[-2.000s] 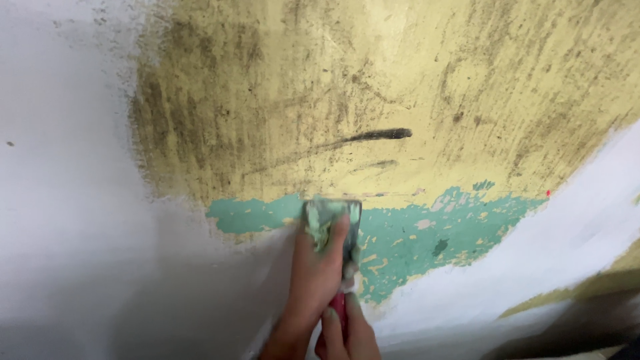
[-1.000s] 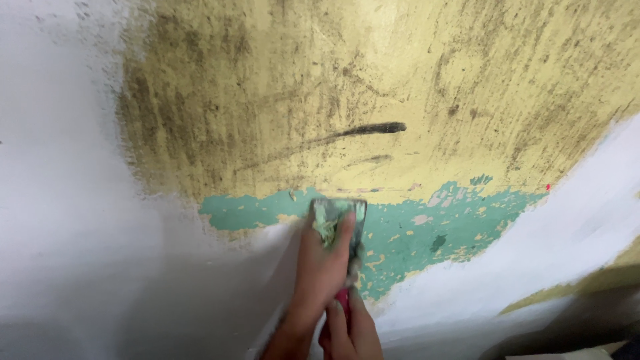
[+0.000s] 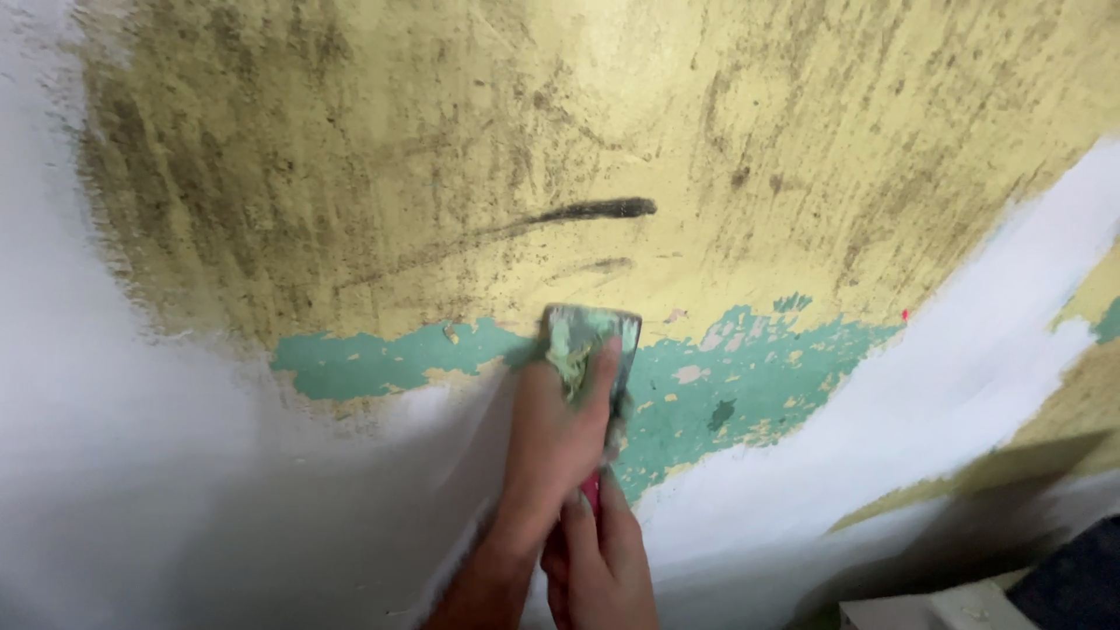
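A paint scraper with a wide, paint-smeared metal blade (image 3: 593, 324) lies against the wall, its top edge on the lower border of the yellow paint (image 3: 525, 289). My left hand (image 3: 560, 429) is on the blade, thumb along its right side, with pale paint scrapings (image 3: 573, 372) beside it. Below, my right hand (image 3: 608, 560) is closed around the scraper's red handle (image 3: 591, 492), most of which is hidden by the fingers. Exposed green paint (image 3: 385, 359) extends left of the blade, and more patchy green (image 3: 717, 394) lies to its right.
Dark smudges and a black streak (image 3: 612, 208) mark the yellow wall above. White areas (image 3: 114, 437) border it at left and lower right. A pale object's edge (image 3: 936, 608) and a dark object (image 3: 1072, 577) sit in the bottom right corner.
The scraper, with both hands on it, has shifted slightly right along the wall relative to the black streak, and slightly upward since the middle frame.
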